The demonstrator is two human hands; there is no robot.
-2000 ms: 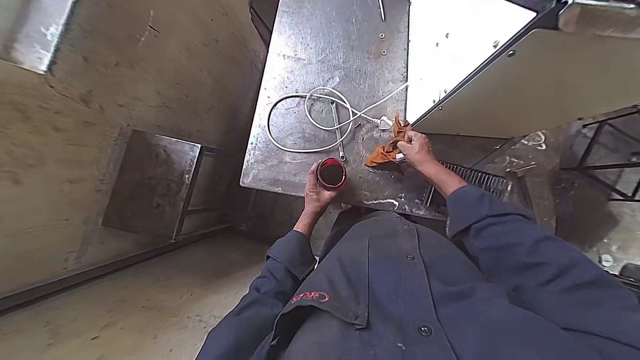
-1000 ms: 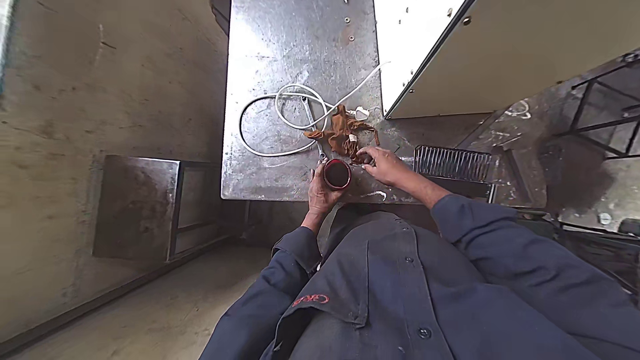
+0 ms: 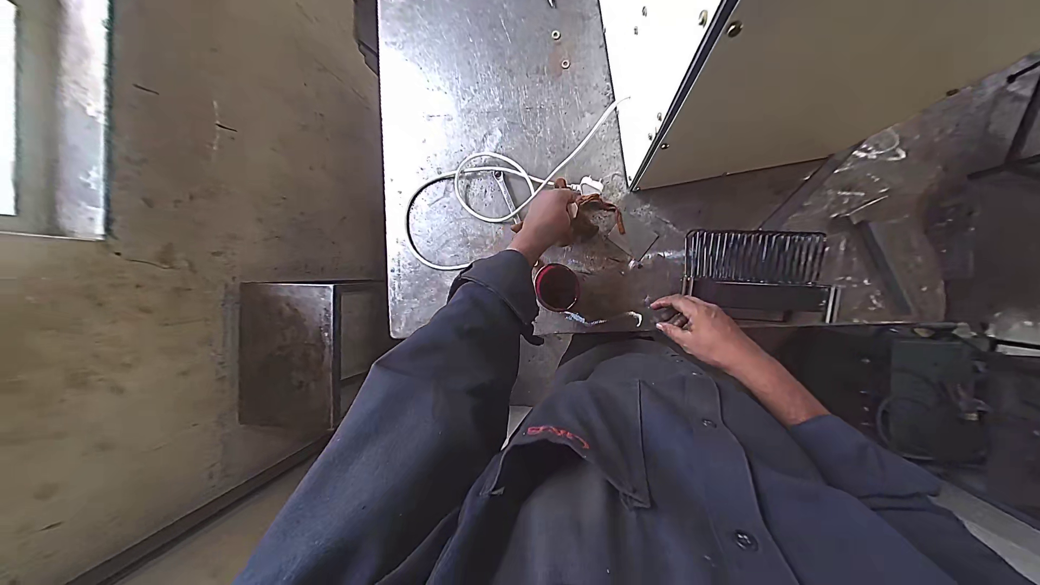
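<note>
My left hand [image 3: 549, 218] is closed on a crumpled orange-brown cloth [image 3: 597, 218] over the metal table [image 3: 504, 73]. Just below that hand, near the table's front edge, stands a round red container [image 3: 557, 287] with a dark inside. To the right, my right hand [image 3: 695, 325] pinches a small dark object [image 3: 668, 315] at the front edge; its kind cannot be told. A looped white cable [image 3: 467, 166] lies left of the cloth, with a wrench [image 3: 505, 195] partly inside its loops. The white plug [image 3: 591, 186] is just above the cloth.
A large cream metal cabinet [image 3: 812, 89] stands on the right of the table. In front of it is a black wire rack [image 3: 756, 257]. Two small nuts or washers [image 3: 565, 63] lie farther back. A metal box-like stand [image 3: 288, 355] is at the lower left, beside the wall.
My left hand has let go of the red container and taken hold of the cloth. My right hand has left the cloth and moved right, with a small dark object in its fingers.
</note>
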